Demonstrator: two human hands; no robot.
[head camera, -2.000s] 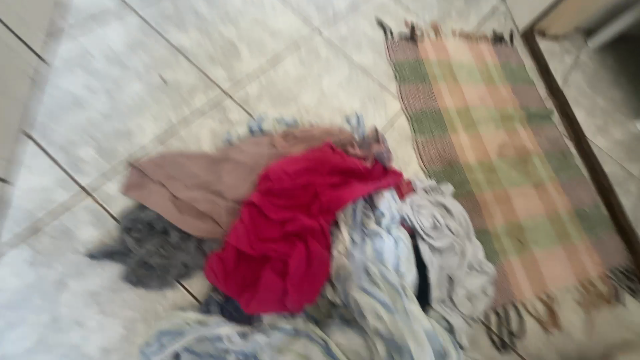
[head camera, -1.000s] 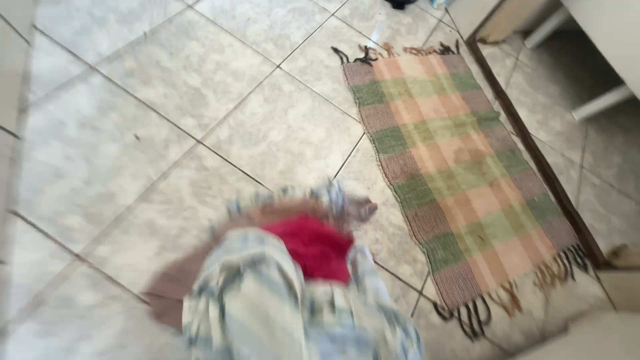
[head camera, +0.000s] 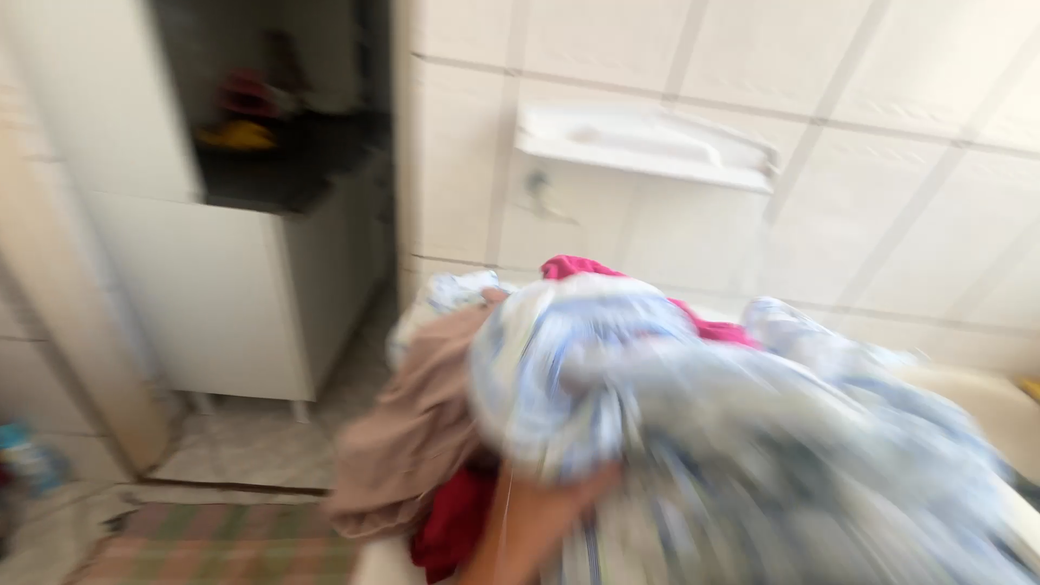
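Note:
A large bundle of clothes fills the lower right, blurred by motion. It includes a blue and white patterned cloth (head camera: 585, 349), a brown cloth (head camera: 414, 414) hanging on the left, and red cloth (head camera: 455, 520) below it. Bright pink fabric (head camera: 719, 329) shows along the top of the bundle. One bare hand and forearm (head camera: 536, 520) reaches up from the bottom edge under the patterned cloth; its fingers are hidden by the cloth, and which hand it is cannot be told. No other hand can be made out.
A white tiled wall with a white shelf (head camera: 642, 150) and a tap (head camera: 540, 187) stands ahead. Through a doorway at left is a white cabinet (head camera: 219, 301) with a dark countertop (head camera: 268, 179). A plaid woven rug (head camera: 236, 544) lies on the floor at lower left; a bottle (head camera: 32, 463) stands beyond it.
The clothes, in a heap on the floor two seconds ago, are now raised off it in a bundle before the tiled wall. The view has swung up from the floor.

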